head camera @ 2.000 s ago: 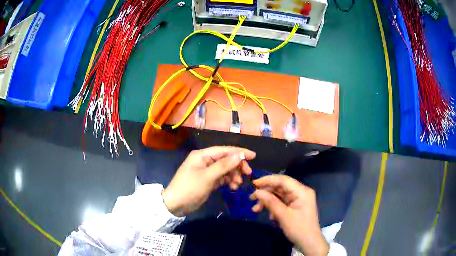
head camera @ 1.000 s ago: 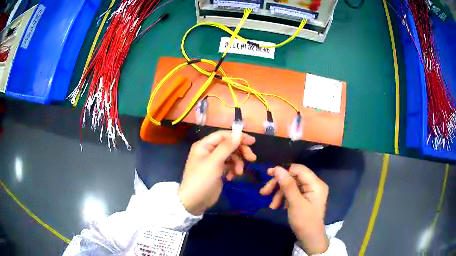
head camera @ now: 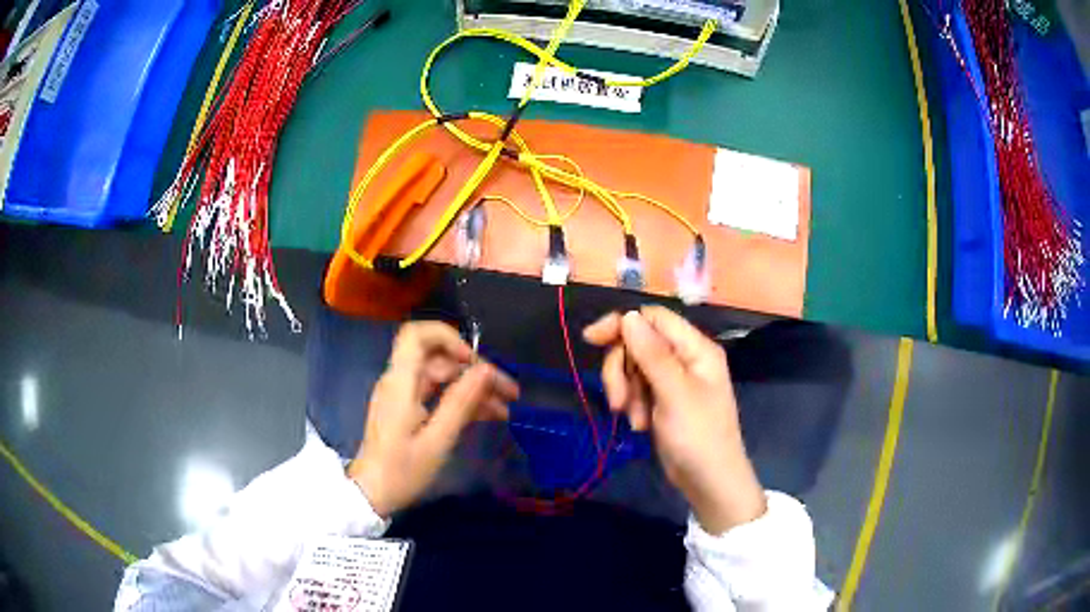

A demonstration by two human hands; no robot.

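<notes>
A thin red-and-black wire harness (head camera: 568, 347) hangs from the second test socket from the left (head camera: 556, 270), its white connector at the socket's front. Its wires loop down over the lap. My left hand (head camera: 418, 418) is left of the hanging wire, below the board's edge, with a small pale wire tip at its fingertips. My right hand (head camera: 675, 412) is right of the wire, thumb and fingers pinched on a wire that runs up from the lap; the wire's end is hidden. Both hands are slightly blurred.
The orange-brown fixture board (head camera: 669, 179) bears yellow leads (head camera: 460, 239), an orange holder (head camera: 383, 245) and a paper label (head camera: 755, 194). The tester (head camera: 741, 42) stands behind. Red harness piles lie left (head camera: 257, 132) and in the right blue bin (head camera: 1016, 179); another blue bin (head camera: 102, 132) is far left.
My left hand has left the second socket and moved down and left; the harness connector now stays at the socket. My right hand has moved up and left towards the board's edge.
</notes>
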